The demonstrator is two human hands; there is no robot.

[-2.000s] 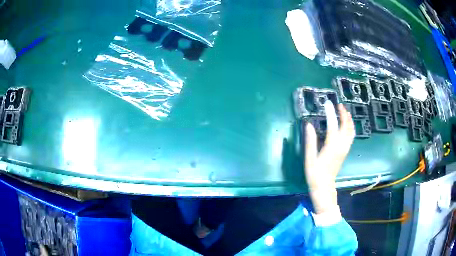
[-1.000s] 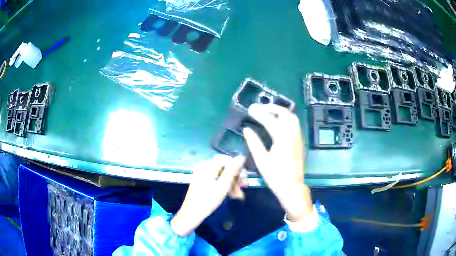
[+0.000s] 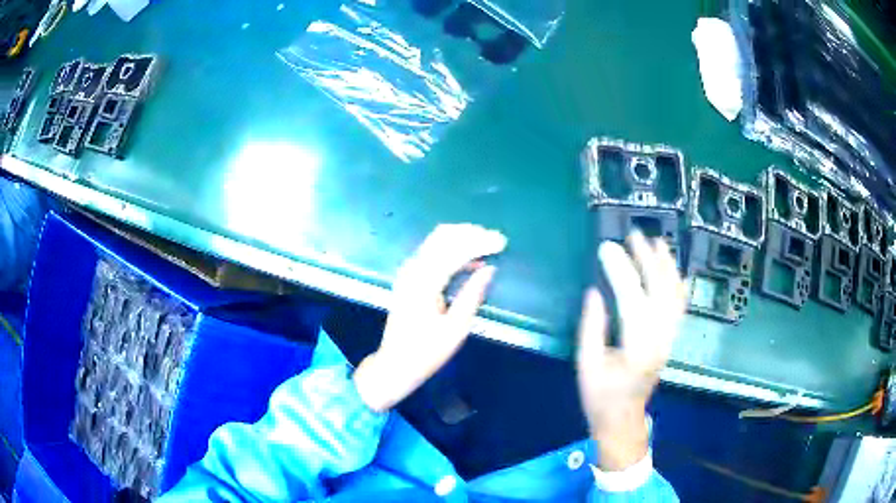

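A dark grey housing with two joined frames (image 3: pixel 639 177) lies at the left end of the right-hand row on the green bench. My right hand (image 3: pixel 629 319), bare and blurred, is over its lower frame, thumb at the left side and fingers across the right. The fingers hide much of that frame. My left hand (image 3: pixel 432 309) is raised near the bench's front edge, fingers curled towards the thumb. A small dark and reddish spot shows between them; I cannot tell if it is a held object. More housings (image 3: pixel 725 246) stand to the right.
Clear film (image 3: pixel 393 83) and black panels (image 3: pixel 481 34) lie at the back middle. Bagged black panels (image 3: pixel 825 88) and a white piece (image 3: pixel 719 69) are back right. Several housings (image 3: pixel 113 108) lie far left. A blue bin (image 3: pixel 236 363) with grey contents is below left. An orange-ended cable (image 3: pixel 845 418) is front right.
The housing held between both hands at the middle is now at the row's left end under my right hand. My left hand has separated from it. The view has shifted and turned.
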